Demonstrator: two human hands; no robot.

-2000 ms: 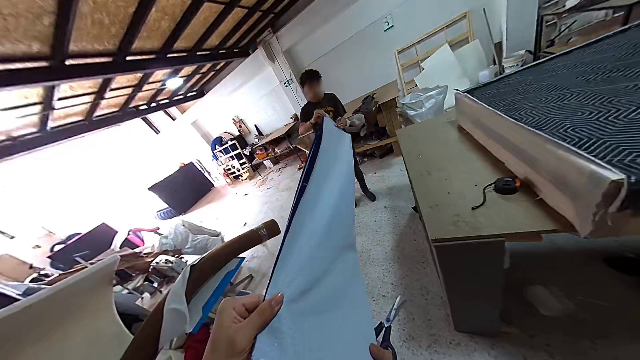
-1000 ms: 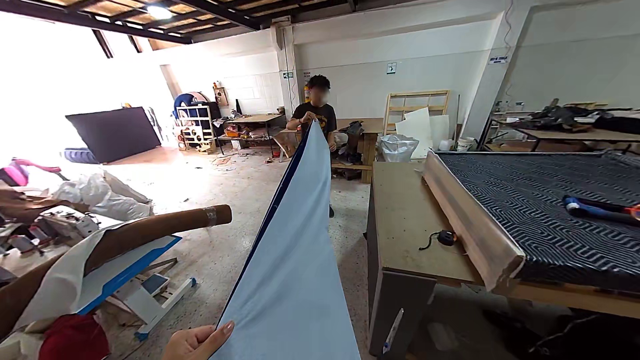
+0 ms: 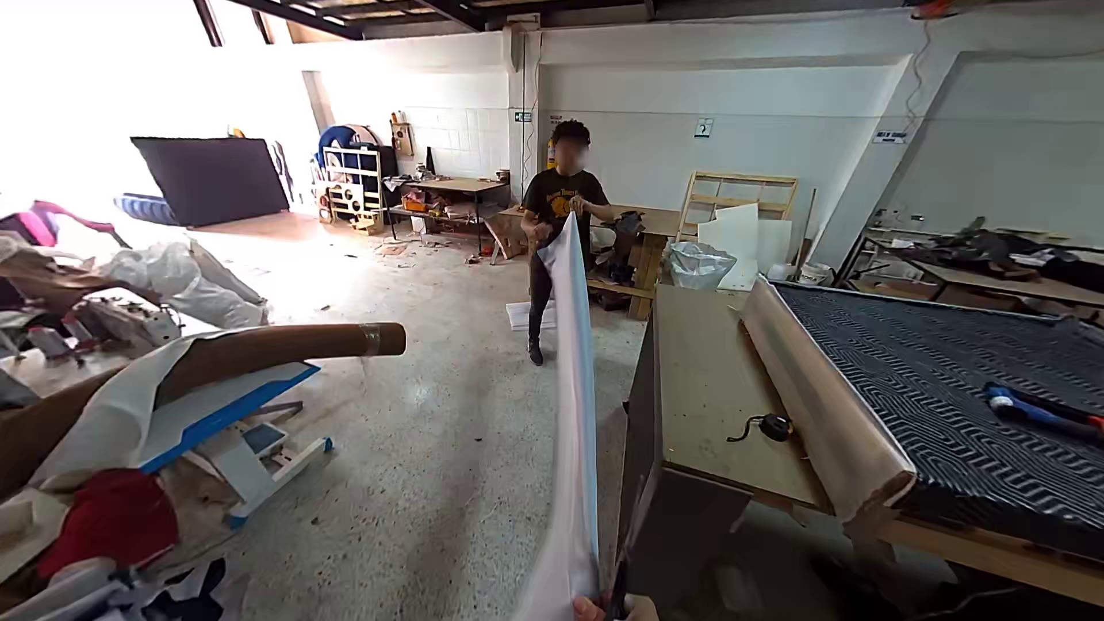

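Note:
A long strip of white and pale blue fabric [image 3: 571,388] stretches from the bottom of the head view to a person [image 3: 565,203] standing across the room, whose hands hold its far end. At the bottom edge, the fingertips of my left hand [image 3: 589,609] grip the near end of the fabric. Just right of them, my right hand [image 3: 640,607] shows only in part, closed around dark-handled scissors [image 3: 620,588] beside the cloth edge. Most of both hands lies below the view, and the blades are hard to tell from the dark background.
At right stand a wooden table [image 3: 711,388] with a tape measure [image 3: 774,427], and a frame covered in black patterned fabric [image 3: 914,362] bearing a blue-and-red tool [image 3: 1039,412]. At left, a brown roll [image 3: 293,343] juts out near a sewing machine [image 3: 129,321] and red cloth [image 3: 112,522].
My left hand has moved right, close to my right hand. The fabric, spread broad before, now hangs narrow and nearly edge-on. The far person still holds its other end. The view has turned.

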